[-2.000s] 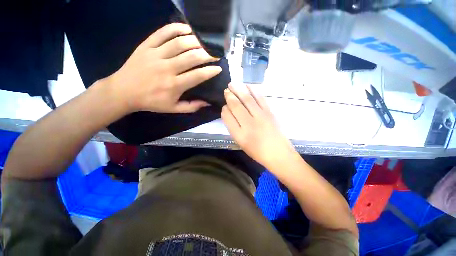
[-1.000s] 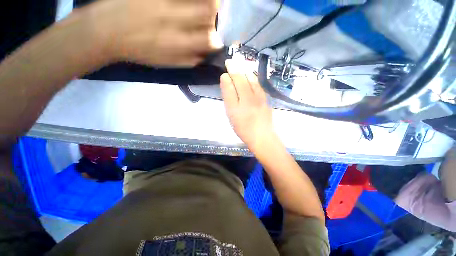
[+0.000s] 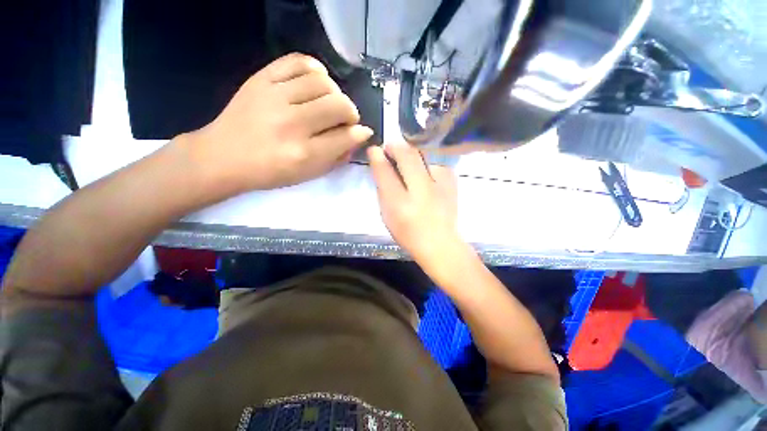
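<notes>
A black fabric piece [image 3: 198, 67] lies on the white table, its right edge at the presser foot and needle area [image 3: 388, 77] of the sewing machine. My left hand [image 3: 290, 126] is on the fabric's front edge, thumb and fingers pinched together on it. My right hand [image 3: 414, 189] is just right of it, fingertips at the fabric's corner in front of the presser foot; whether they grip it cannot be told. The machine's shiny head [image 3: 505, 71] covers the area behind and to the right of the foot.
More black cloth [image 3: 46, 76] lies at the far left. Thread snips [image 3: 620, 195] and an orange-red scrap [image 3: 693, 178] lie right of the machine. A measuring tape [image 3: 311, 245] runs along the front edge. Blue crates [image 3: 160, 332] and a red stool or basket [image 3: 601, 324] stand below. A person's sleeve [image 3: 725, 337] shows at right.
The fabric's curved front part no longer hangs toward the table edge; its front edge is now farther back. My left hand has come back to rest beside my right hand after a blurred move.
</notes>
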